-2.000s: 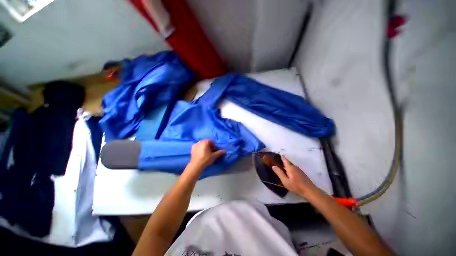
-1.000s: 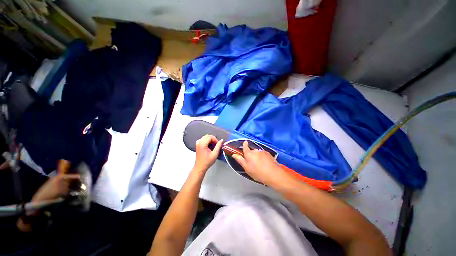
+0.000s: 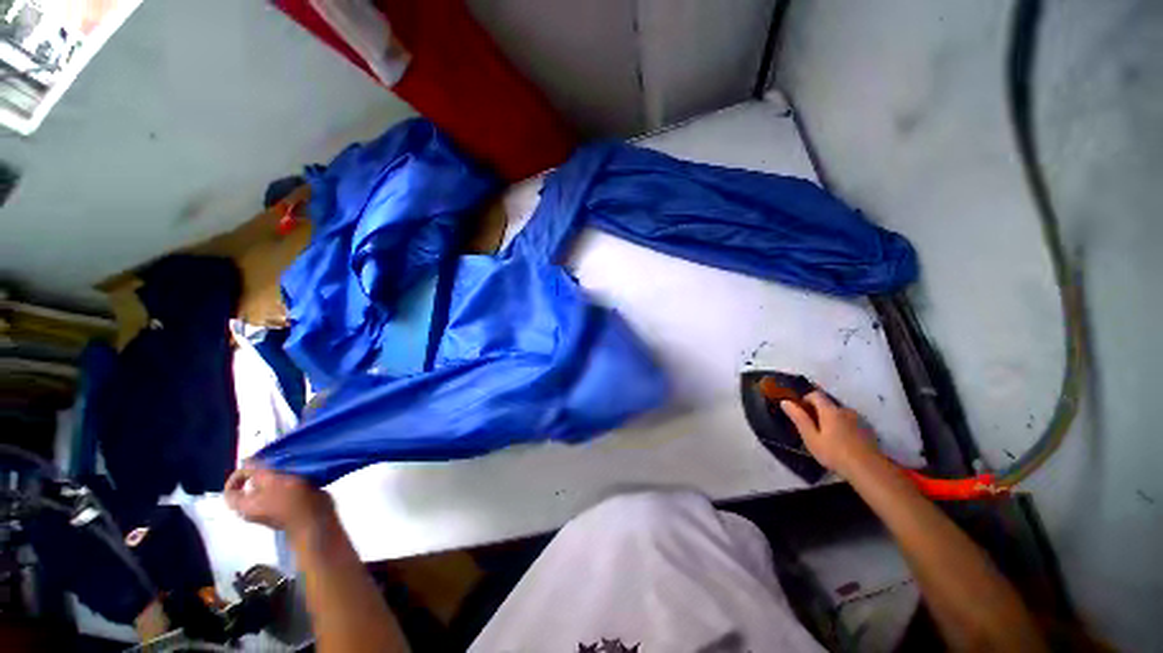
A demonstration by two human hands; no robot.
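Observation:
The blue garment piece (image 3: 472, 406) stretches across the front of the white table, covering the sleeve board almost fully. My left hand (image 3: 274, 498) grips its narrow end at the left, past the table's left edge. My right hand (image 3: 832, 434) holds the brown handle of the dark steam iron (image 3: 781, 427), which rests on the table at the right. The orange hose sleeve (image 3: 950, 486) runs from beside my right wrist to the hose.
A crumpled blue heap (image 3: 383, 242) lies back left on a lighter blue support (image 3: 411, 325). Long blue cloth (image 3: 740, 217) lies back right. The hose (image 3: 1071, 344) hangs at the right. Navy garments (image 3: 172, 383) and white cloth (image 3: 259, 396) lie left. A red roll (image 3: 485, 96) stands behind.
The iron has moved from on the board to the table at the right. My left hand has gone left, pulling the blue piece's end out; the board's grey end is now covered.

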